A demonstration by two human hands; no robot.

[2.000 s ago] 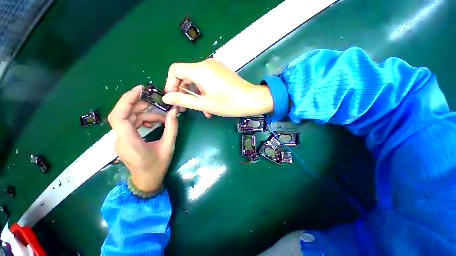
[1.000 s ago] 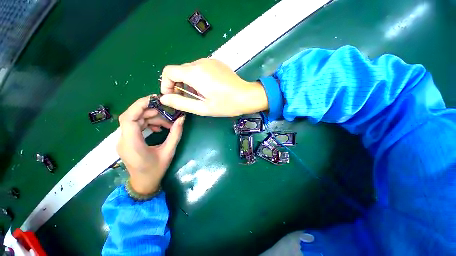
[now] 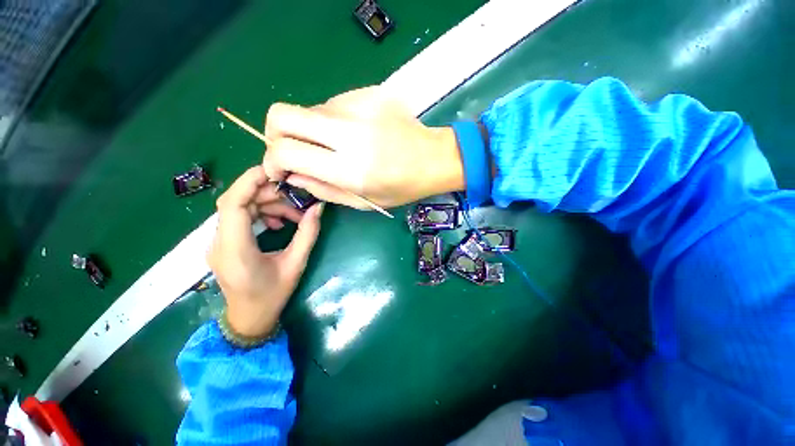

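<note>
A black speaker module [image 3: 298, 197] is held between the fingertips of my left hand [image 3: 257, 248], over the pale rail. My right hand [image 3: 357, 152] lies over the module's upper part and hides much of it. My right hand also holds a thin wooden stick [image 3: 242, 125]. One end of the stick points to the upper left, and the other shows below the hand, near the pile. A blue wrist strap [image 3: 473, 163] is around my right wrist.
Several modules [image 3: 430, 252] lie in a pile on the near green surface [image 3: 392, 366], with a thin blue cord across them. More modules [image 3: 192, 181] lie spaced on the far green belt. The pale rail [image 3: 131, 300] runs diagonally. A red-and-white object [image 3: 54, 422] is at the lower left.
The stick, earlier mostly hidden in my right hand, now sticks out on both sides. My right hand covers more of the module. Both hands shifted slightly. The belt modules moved to the right and up.
</note>
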